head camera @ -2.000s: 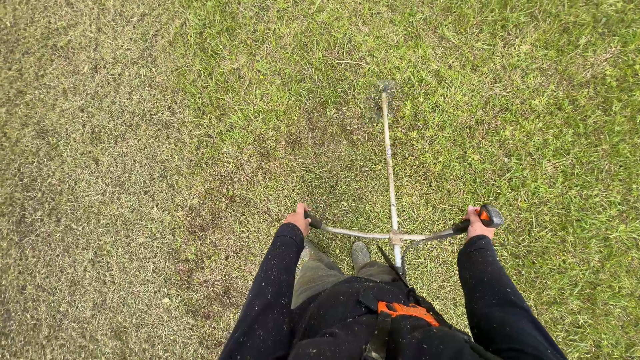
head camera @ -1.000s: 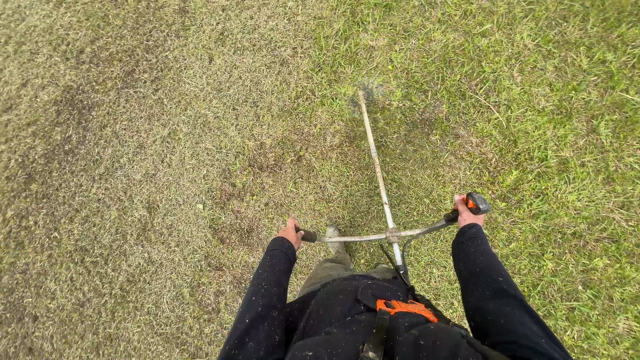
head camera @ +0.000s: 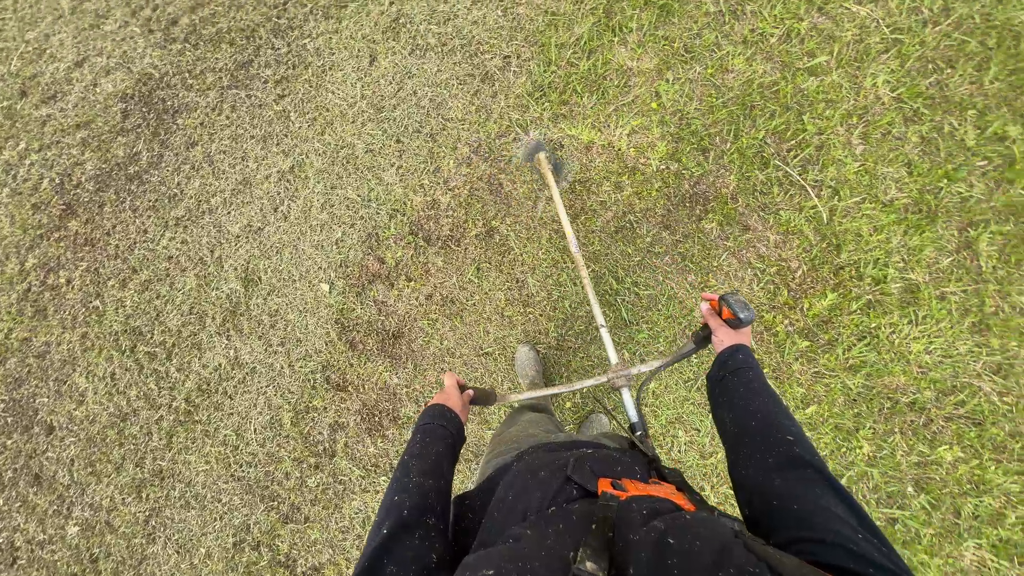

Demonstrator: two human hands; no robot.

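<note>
Both my hands hold the handlebar (head camera: 560, 390) of a brush cutter. My left hand (head camera: 452, 396) is closed around the dark left grip (head camera: 482, 396). My right hand (head camera: 724, 330) grips the other end, beside a black and orange throttle control (head camera: 732, 310). From the bar's clamp a long, dirty pale shaft (head camera: 588, 280) runs forward to the cutting head (head camera: 538, 152), which is blurred over the grass. A dark cable hangs near the clamp. At my waist an orange harness buckle (head camera: 646, 491) sits on a black strap. The engine is not visible.
Short, dry-looking grass (head camera: 200, 240) covers the left side. Longer green grass (head camera: 904, 200) grows on the right. My boots (head camera: 529, 366) stand on the ground below the handlebar, the left one further forward. A pale stalk (head camera: 802, 190) lies at the upper right.
The cutting head has swung to the left, and the shaft now slants further that way. My right hand has moved forward with the handlebar, and both hands keep their hold.
</note>
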